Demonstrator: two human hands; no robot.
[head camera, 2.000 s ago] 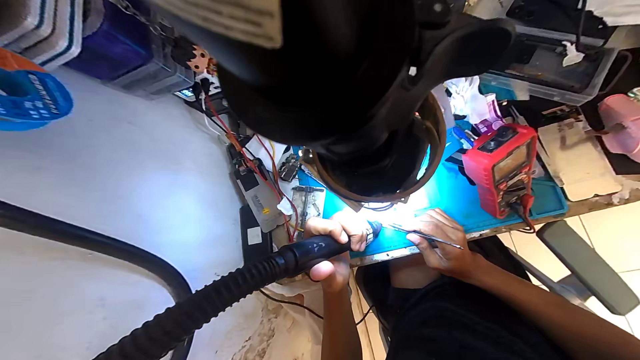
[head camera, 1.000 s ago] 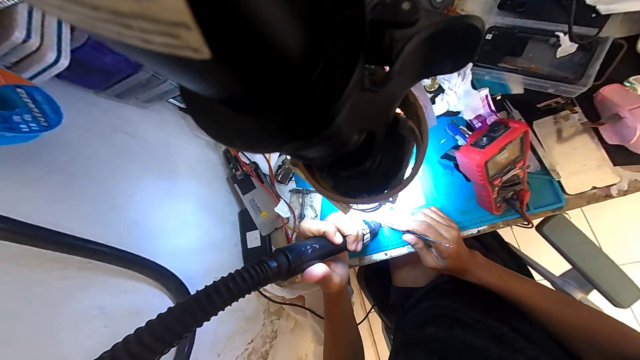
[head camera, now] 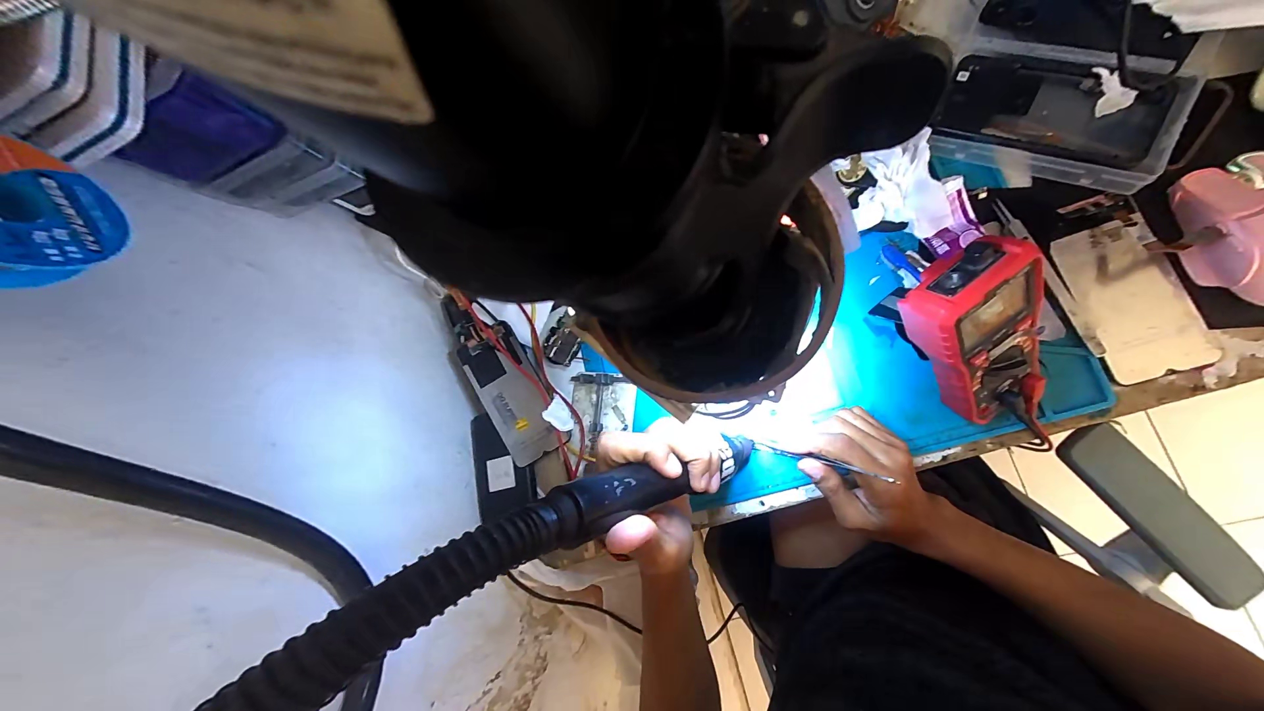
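My left hand (head camera: 657, 484) is wrapped around the black handle of a hot-air rework gun (head camera: 627, 502), whose ribbed hose runs down to the lower left. Its tip points at the brightly lit part of a blue work mat (head camera: 874, 346). Thin metal tweezers (head camera: 839, 463) are held in my right hand (head camera: 869, 479), their points close to the gun's tip. Glare hides what lies at the tips. Above both hands hangs a black microscope (head camera: 592, 148) with a ring around its lower end, covering part of the mat.
A red multimeter (head camera: 978, 331) stands at the mat's right. Behind it are a clear plastic box (head camera: 1066, 118) and crumpled tissue (head camera: 904, 183). Left of the mat lie a phone battery (head camera: 509, 405) and red wires. A black cable (head camera: 197, 504) crosses the white surface at far left.
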